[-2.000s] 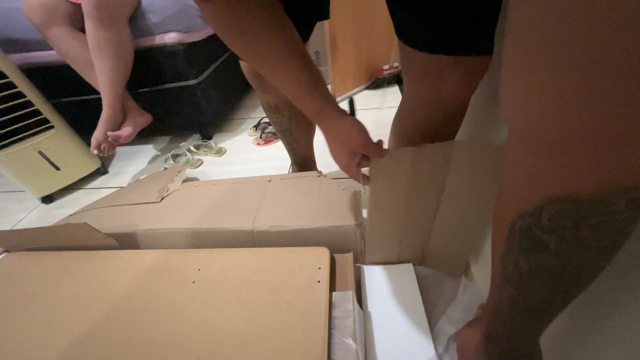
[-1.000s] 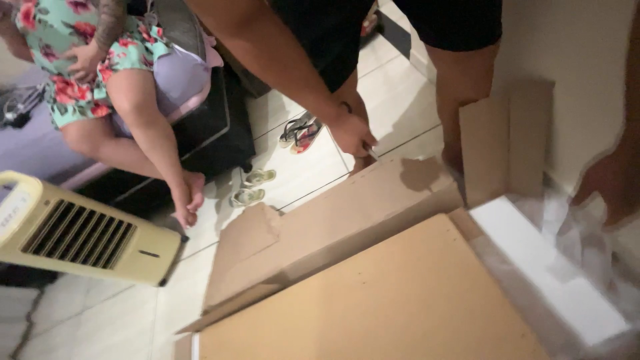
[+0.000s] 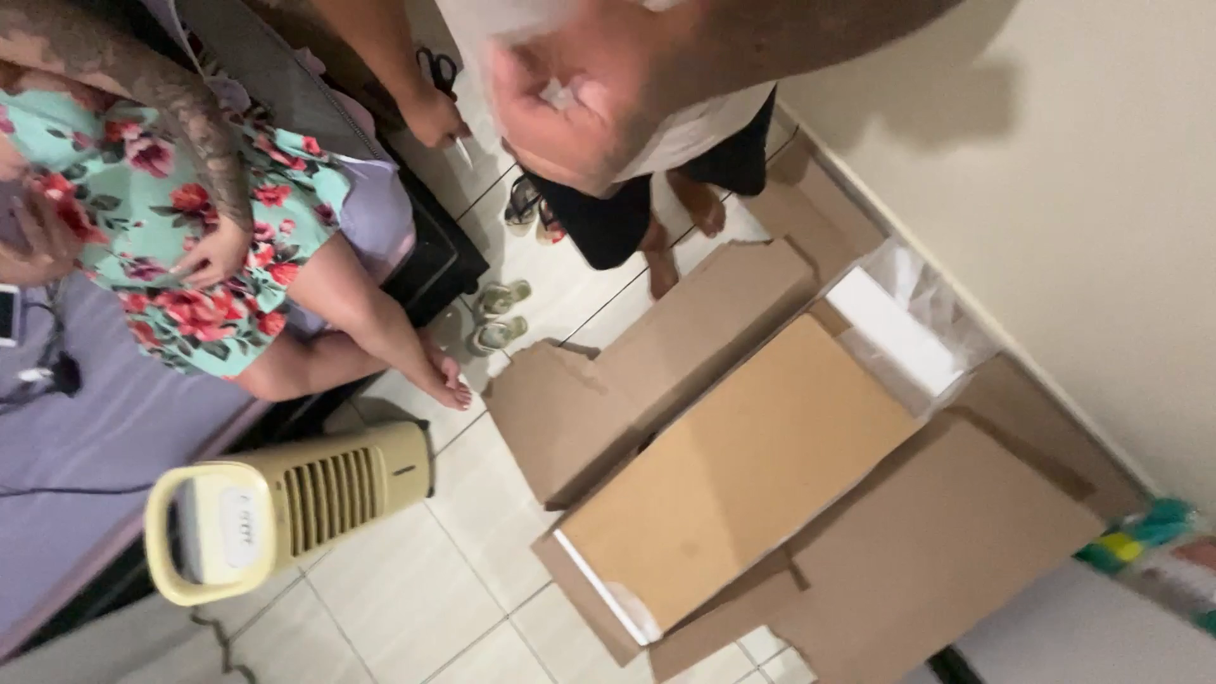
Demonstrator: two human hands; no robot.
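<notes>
My right hand (image 3: 575, 114), blurred, reaches in from the upper right with its fingers curled. A whitish patch shows among the fingers; whether it is something held I cannot tell. My left hand is not in view. Below lies an opened cardboard box (image 3: 665, 366) on the floor, its flaps folded outward. Inside it rests a flat tan board (image 3: 741, 456) with a white edge. Beside the board's upper right end are a long white piece (image 3: 893, 328) and clear plastic wrapping (image 3: 917, 275). Left of my hand, another person's hand (image 3: 432, 119) holds black-handled scissors (image 3: 437, 71).
A person in a floral dress (image 3: 199, 304) sits on a bed (image 3: 57, 494) at the left. A cream air cooler (image 3: 332, 499) stands before it. Green sandals (image 3: 499, 332) and dark flip-flops (image 3: 522, 204) lie on the tiles. A standing person's black shorts (image 3: 608, 223) show behind the box; a wall (image 3: 1073, 237) is at right.
The view has swung and tilted strongly, now showing the whole box. My right hand, earlier low at the right by the box, is now raised high in view. The other person's hand is away from the cardboard.
</notes>
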